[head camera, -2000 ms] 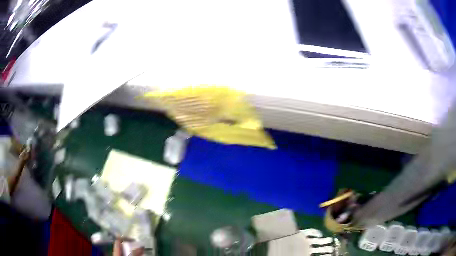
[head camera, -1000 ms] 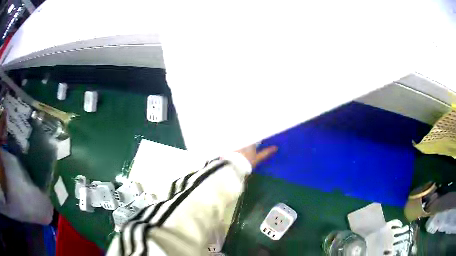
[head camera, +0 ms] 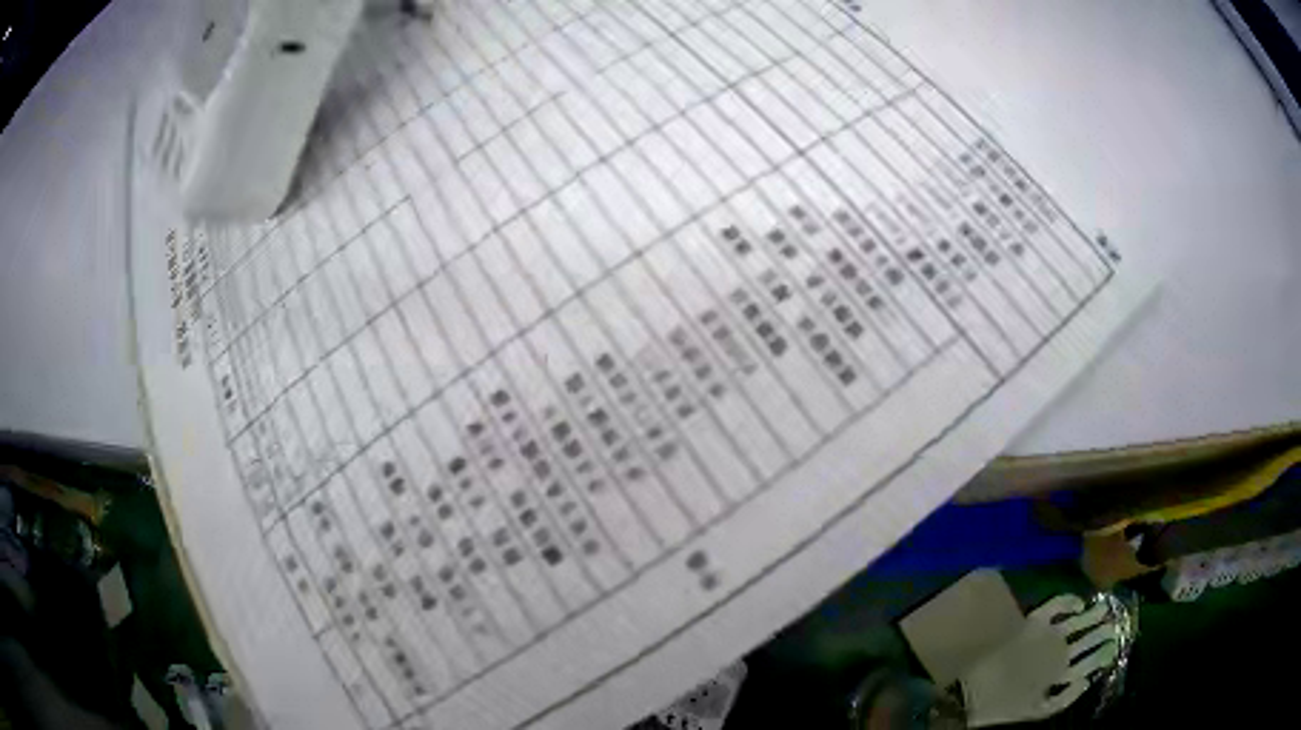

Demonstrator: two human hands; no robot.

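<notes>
A large white printed sheet with a ruled table and rows of small dark marks (head camera: 614, 385) fills the middle of the view, close to the camera. A white adapter (head camera: 257, 121) lies on its upper left part. The sheet's lower edge hangs over the shelf edge and hides much of the green surface. Neither of my hands is in view.
Below the sheet, a white adapter (head camera: 702, 702) shows in part. At the lower right are a pale pad (head camera: 963, 623), a white glove (head camera: 1049, 667), a dim round bottle (head camera: 902, 702), a blue sheet (head camera: 985, 535), a holder (head camera: 1110, 556) and an adapter row (head camera: 1234, 568).
The view has moved up and close to the sheet, whose print now shows. The striped sleeve and hand seen one second ago are out of view.
</notes>
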